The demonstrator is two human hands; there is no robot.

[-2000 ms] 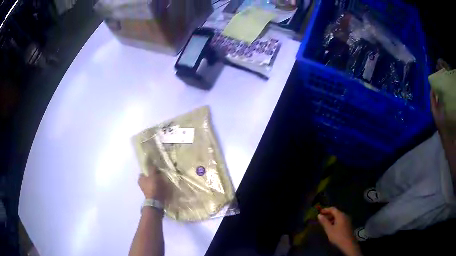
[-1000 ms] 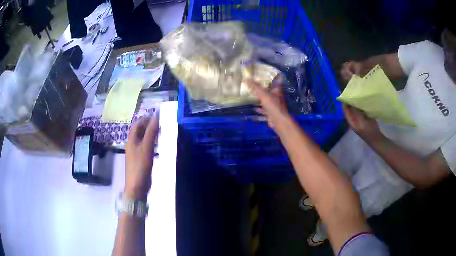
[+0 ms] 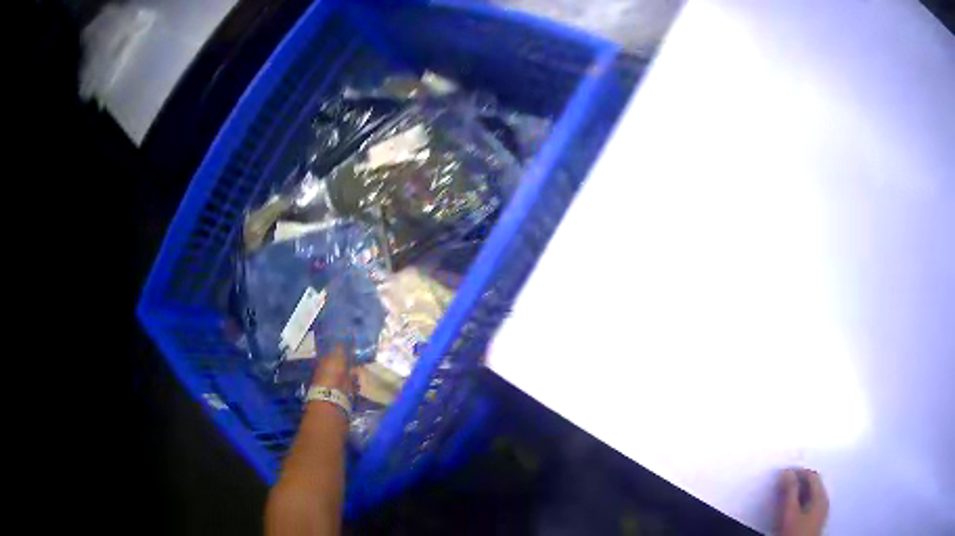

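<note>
My left hand (image 3: 334, 369), with a watch at the wrist, reaches into a blue crate (image 3: 414, 406) at the left. It is at the lower end of a blue bagged garment (image 3: 351, 304) with a white hang tag (image 3: 304, 319). Its fingertips are blurred against the bag, so a grip cannot be told. A dark olive bagged garment (image 3: 450, 188) lies above, and a cream one (image 3: 417, 304) beside it. My right hand (image 3: 802, 505) is at the bottom right by the white table's edge, cut off by the frame, with fingers loosely curled, slightly apart and nothing visible in them.
The glossy white table (image 3: 733, 262) stands right of the crate, its corner close to the crate's side. White plastic-like material (image 3: 157, 52) shows at the top left. The floor below is dark.
The view has swung from the right-hand crate to a left-hand one. The cream bagged garment has left my right hand. My left hand has moved from the table into this crate.
</note>
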